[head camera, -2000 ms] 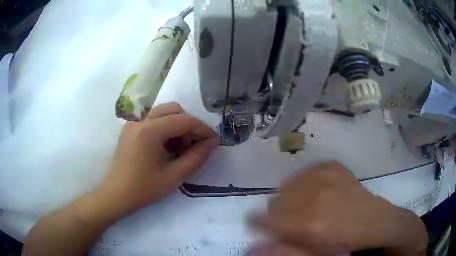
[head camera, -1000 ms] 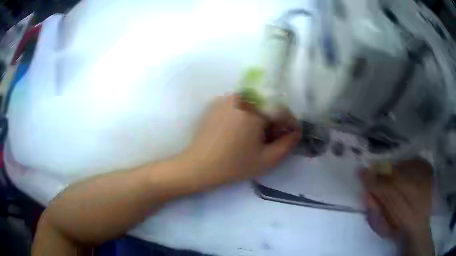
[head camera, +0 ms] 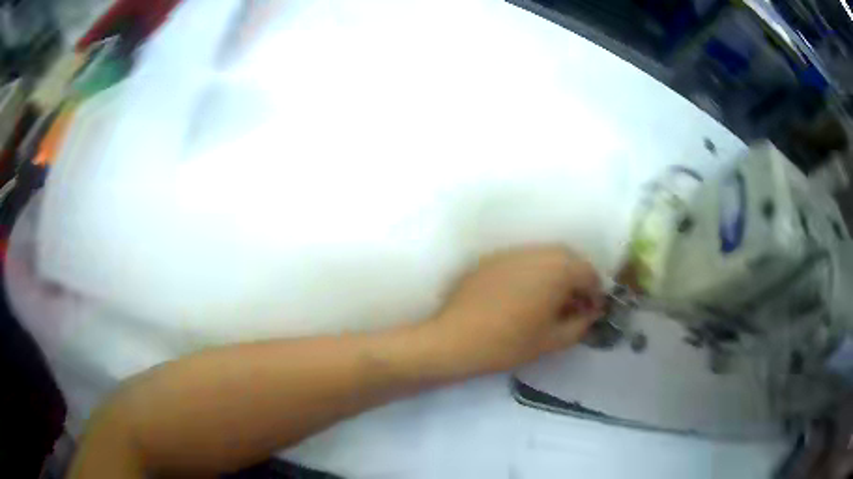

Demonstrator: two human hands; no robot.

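The off-white sewing machine head stands at the right and is blurred. My left hand is at the left side of the needle area, with fingertips pinched together beside the shiny needle plate. Whether thin white fabric is between the fingertips cannot be made out. The floral-wrapped lamp hangs just right of and above my left fingertips. My right hand is not in view.
The white table spreads left and behind. The machine bed has a dark edge gap along its front. Red, green and orange items lie at the upper left. Dark, blurred equipment is beyond the table at the upper right.
The view has swung left, so the machine and my left hand appear farther right. My left hand stays by the needle area. My right hand has gone out of view.
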